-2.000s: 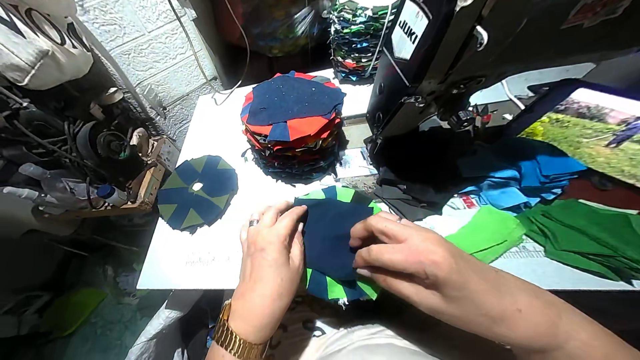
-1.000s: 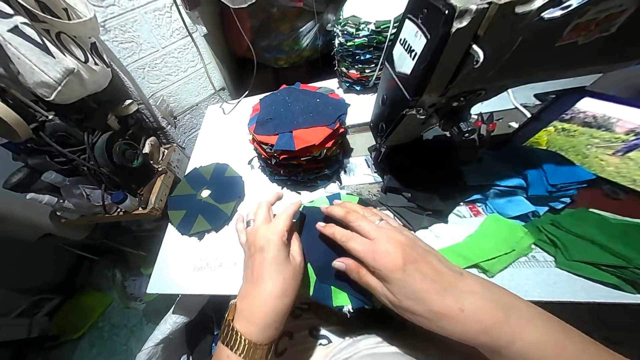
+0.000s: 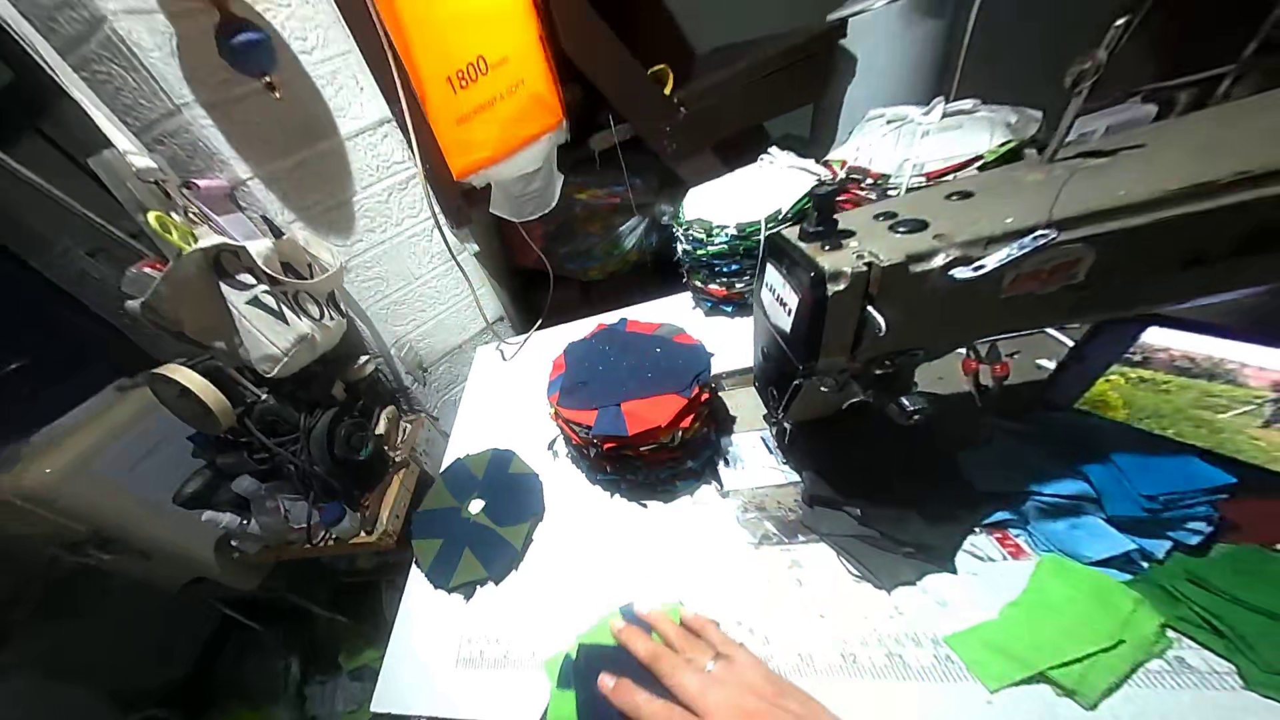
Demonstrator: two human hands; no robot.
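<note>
My right hand [image 3: 705, 665] lies with spread fingers on a round green and navy patchwork fabric piece [image 3: 565, 690] at the bottom edge; a ring is on one finger. A dark navy cloth piece [image 3: 610, 675] lies on that round, partly under the fingers. My left hand is out of view. Left of centre on the white table [image 3: 640, 560] lies an olive and navy fabric round [image 3: 478, 520] with a small centre hole. Behind it stands a stack of fabric rounds [image 3: 640, 430], its top red and navy.
A Juki sewing machine [image 3: 960, 260] stands at the right. Near it lie black cloth [image 3: 890, 500], blue pieces [image 3: 1110, 510], light green pieces [image 3: 1060, 630] and dark green pieces [image 3: 1225, 610]. More stacked rounds [image 3: 740, 240] stand behind; a wooden crate [image 3: 395, 500] is at left.
My left hand, beside the green and navy round in both earlier frames, has left the view. My right hand and the round now appear at the bottom edge. The view has tilted up.
</note>
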